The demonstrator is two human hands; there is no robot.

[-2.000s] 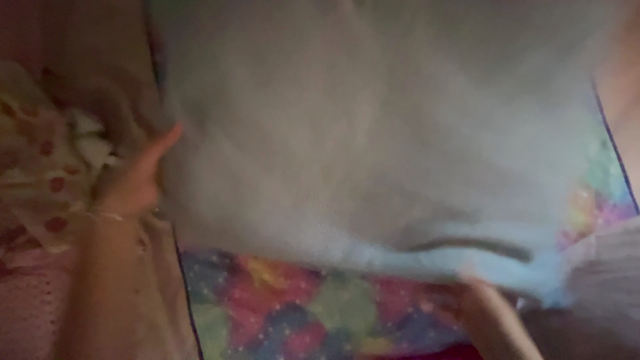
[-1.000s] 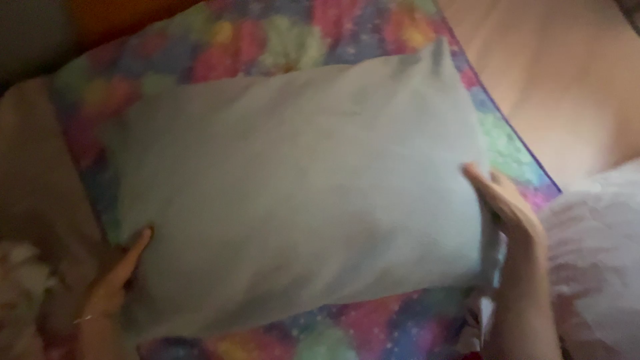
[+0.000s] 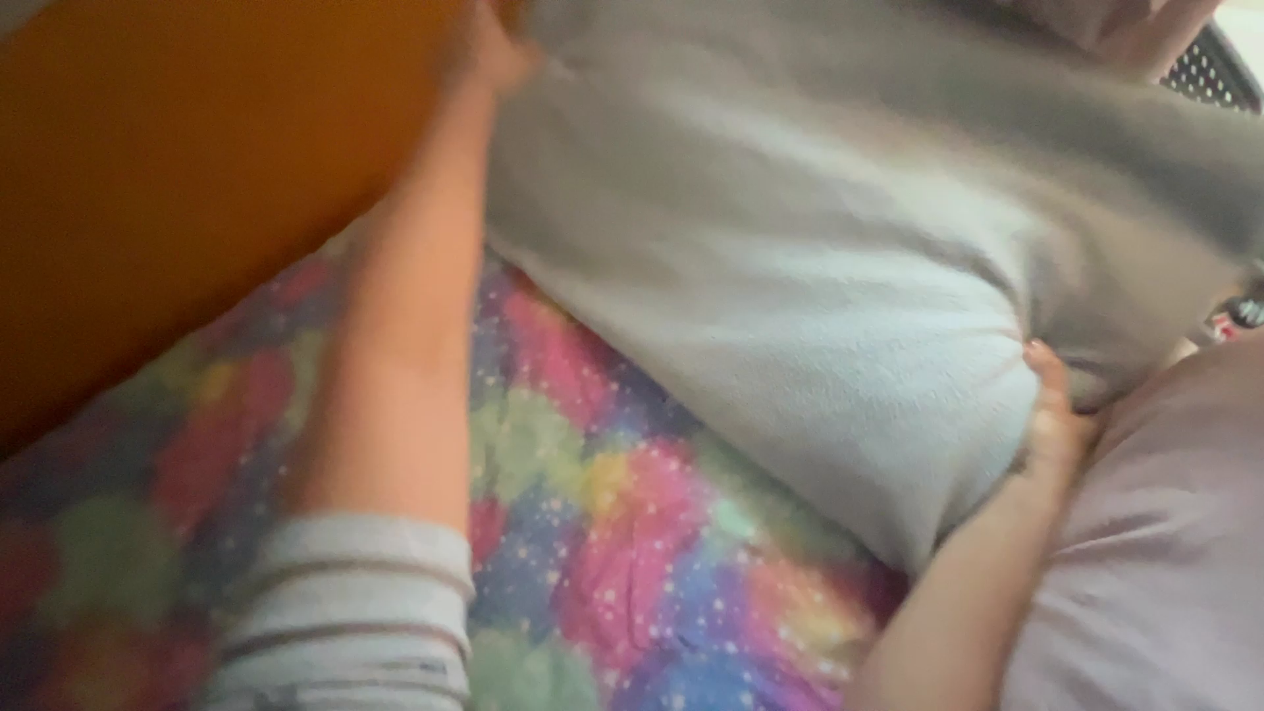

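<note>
A light grey pillow [image 3: 790,257] slants across the upper right of the head view, above a multicoloured, star-speckled cloth [image 3: 632,513]. My left hand [image 3: 494,54], blurred, is at the pillow's upper left end; whether its fingers grip the fabric cannot be told. My right hand [image 3: 1057,415] holds the pillow's right side, its thumb pressing on the fabric and making folds there. The other fingers of the right hand are hidden.
An orange-brown panel [image 3: 178,178] borders the cloth at the upper left. A pale pinkish pillow or bedding [image 3: 1155,533] lies at the right, against my right forearm. A dark perforated object [image 3: 1210,74] shows at the top right corner.
One second ago the pillow lay broadly across the patterned cloth with my hands at its two sides. It is now slanted, with folds at my right hand. The view has shifted strongly.
</note>
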